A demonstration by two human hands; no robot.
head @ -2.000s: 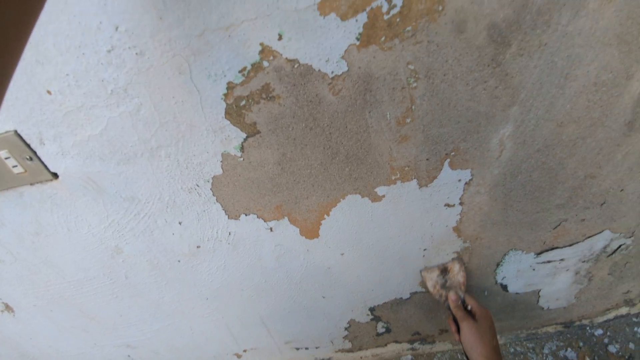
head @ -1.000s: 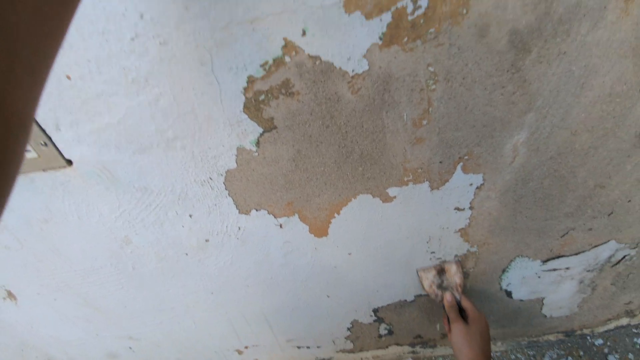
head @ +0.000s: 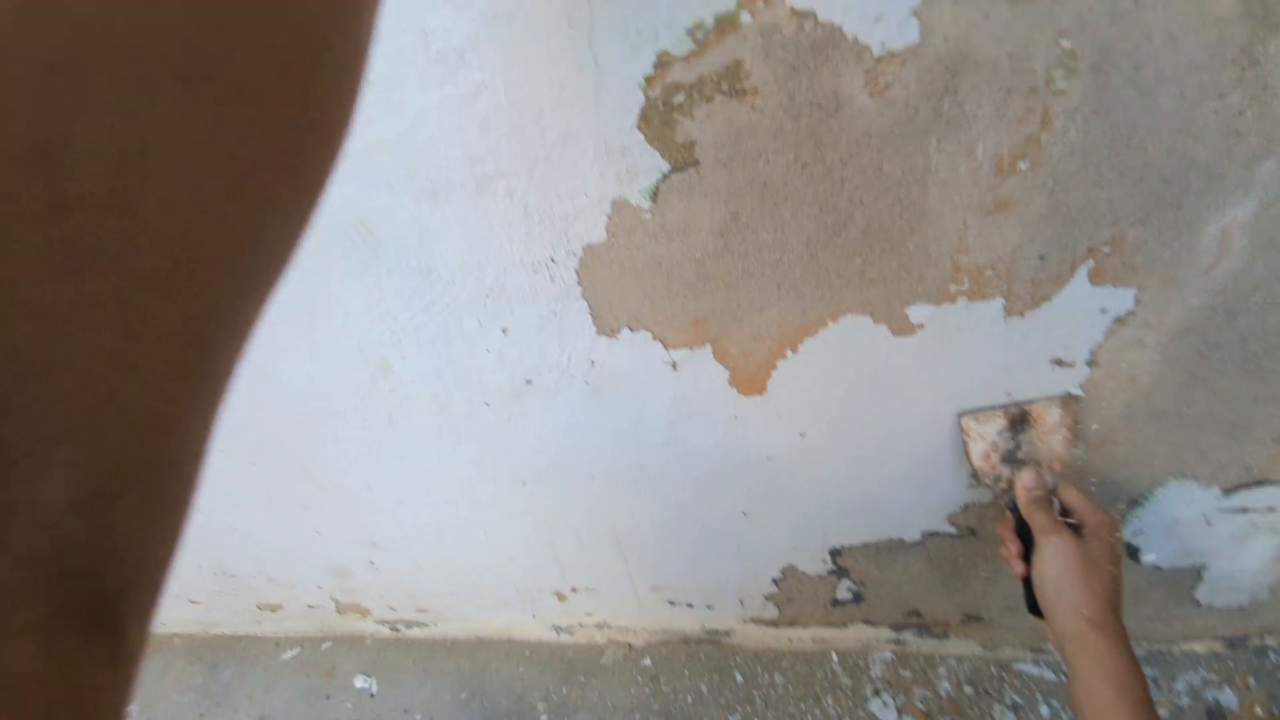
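Observation:
My right hand (head: 1075, 550) grips the black handle of a paint scraper (head: 1020, 440) at the lower right. Its wide metal blade is stained and points up the wall, with the front edge at the lower part of the white paint (head: 880, 400). Bare grey-brown plaster (head: 800, 220) with ragged edges lies above and to the right of this paint. A smaller bare patch (head: 900, 580) is beside my wrist, near the foot of the wall. My left hand is not in view.
A large blurred brown shape (head: 150, 300), perhaps an arm, covers the left side. Along the bottom runs the floor (head: 500, 680), strewn with paint flakes. A separate white paint patch (head: 1200, 540) remains on the wall at the far right.
The view has shifted, showing more floor; the wall socket plate at the left is out of sight. The brown shape now covers far more of the left side.

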